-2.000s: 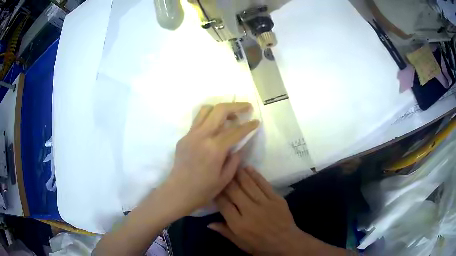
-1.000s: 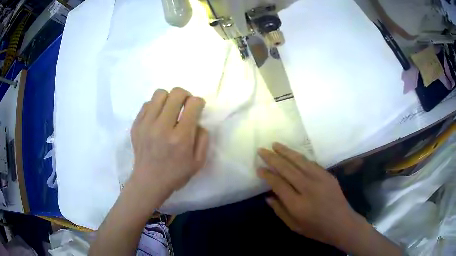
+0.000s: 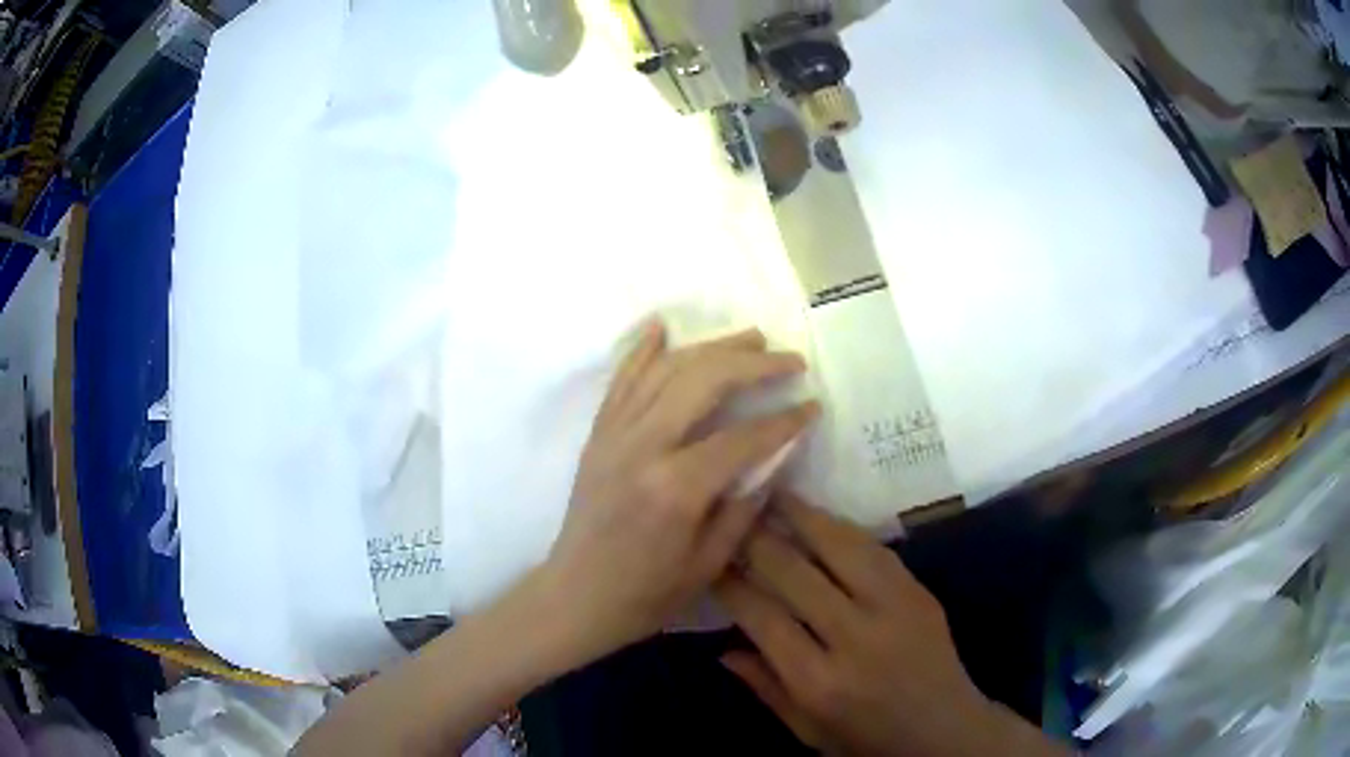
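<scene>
The thin white fabric piece [image 3: 592, 281] lies on the table left of and below the needle, washed out by the lamp. My left hand [image 3: 674, 466] holds a fold of it between thumb and fingers near the front edge. My right hand [image 3: 837, 621] is just below and right, its fingertips at the same fabric edge under my left hand; its grip is partly hidden. The presser foot [image 3: 736, 136] is above both hands, beside the dark knob of the sewing machine [image 3: 807, 62].
A white sheet [image 3: 1022, 252] covers the right of the table. Black tweezers or snips [image 3: 1180, 130] lie at the upper right. A blue tray [image 3: 126, 385] with white scraps is at left. White pieces [image 3: 1229, 621] are heaped at lower right. Ruler markings [image 3: 903, 441] show near the front edge.
From one second ago, my left hand has moved right and my right hand slightly left and down, so they meet at the fabric. The fabric has shifted, baring ruler markings at left and right.
</scene>
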